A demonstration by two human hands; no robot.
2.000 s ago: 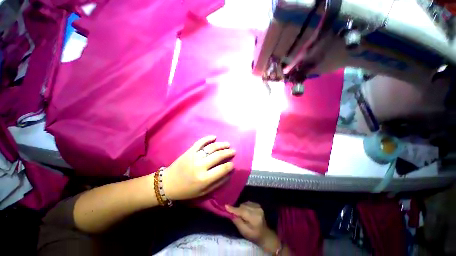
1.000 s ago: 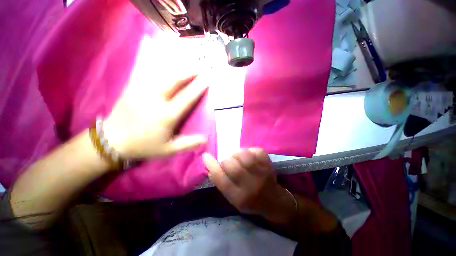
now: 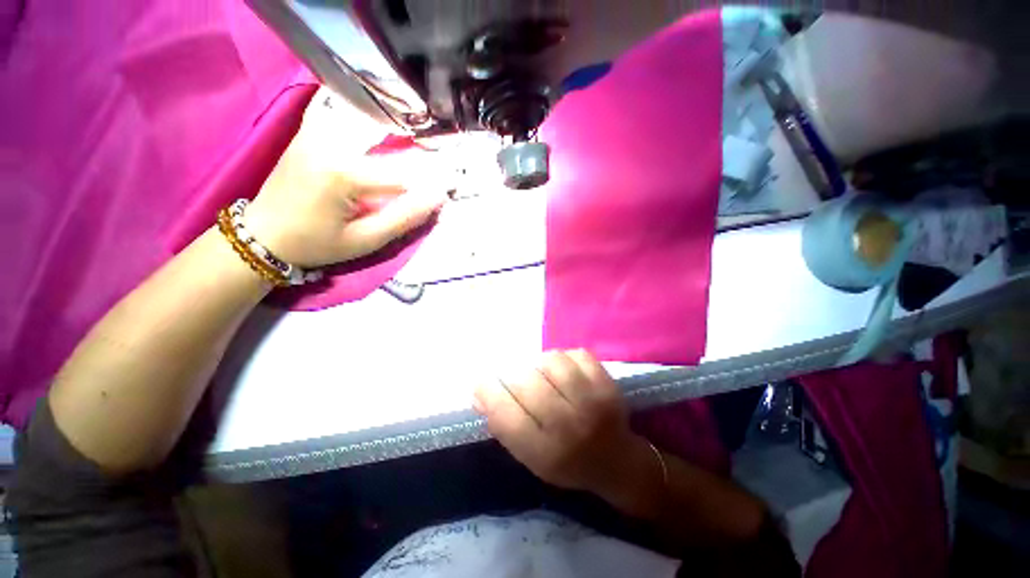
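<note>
The large magenta fabric panel (image 3: 169,124) lies left of the needle, its curved lower edge on the table. My left hand (image 3: 339,203) lies over the panel beside the foot, palm down, thumb and fingers apart. The presser foot and needle (image 3: 457,186) are in bright glare under the dark sewing machine head (image 3: 474,68), so the stitching point is not clear. My right hand (image 3: 559,418) rests on the table's front edge with fingers curled together and no fabric visible in it. A flat magenta strip (image 3: 633,226) lies right of the needle.
Dark blue snips (image 3: 808,141) and pale blue scraps (image 3: 745,158) lie right of the strip. A pale blue tape roll (image 3: 847,243) sits near the front edge, tail hanging. A ruler-marked strip (image 3: 361,443) runs along that edge. Magenta cloth (image 3: 875,452) hangs below at right.
The panel's lower edge has moved up and away from the table front, baring the white top. My right hand no longer touches the panel. My left hand stays by the foot.
</note>
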